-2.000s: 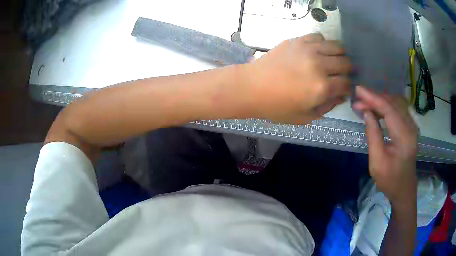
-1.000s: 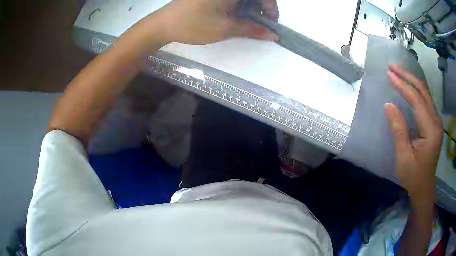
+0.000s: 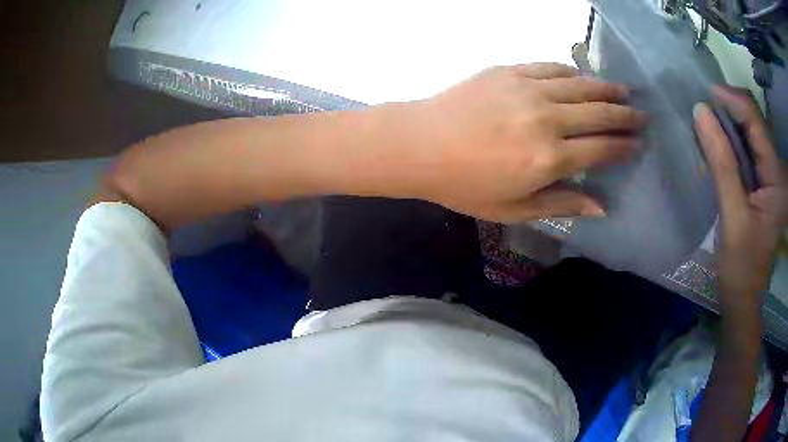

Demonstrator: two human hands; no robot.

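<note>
A smooth grey cloth piece (image 3: 639, 203) lies over the table's front edge, below the machine's needle area (image 3: 691, 17). My left hand (image 3: 544, 142) reaches across from the left, palm down, with its fingertips on the left part of the cloth, slightly blurred. My right hand (image 3: 752, 173) is at the cloth's right side. It pinches a darker grey strip or folded edge (image 3: 731, 142) between thumb and fingers; I cannot tell which it is. The far end of the cloth is cut off by the top of the picture.
The white table (image 3: 346, 43) stretches left, with silvery tape-measure edging (image 3: 216, 86) along its front. The machine head (image 3: 752, 22) is partly in view at top right. Below the table, pale cloth or plastic (image 3: 674, 388) and blue material (image 3: 612, 414) lie at lower right.
My left hand has moved right from the table's left part onto the cloth. The strip that lay on the table is no longer seen there. My right hand has closed on a darker edge.
</note>
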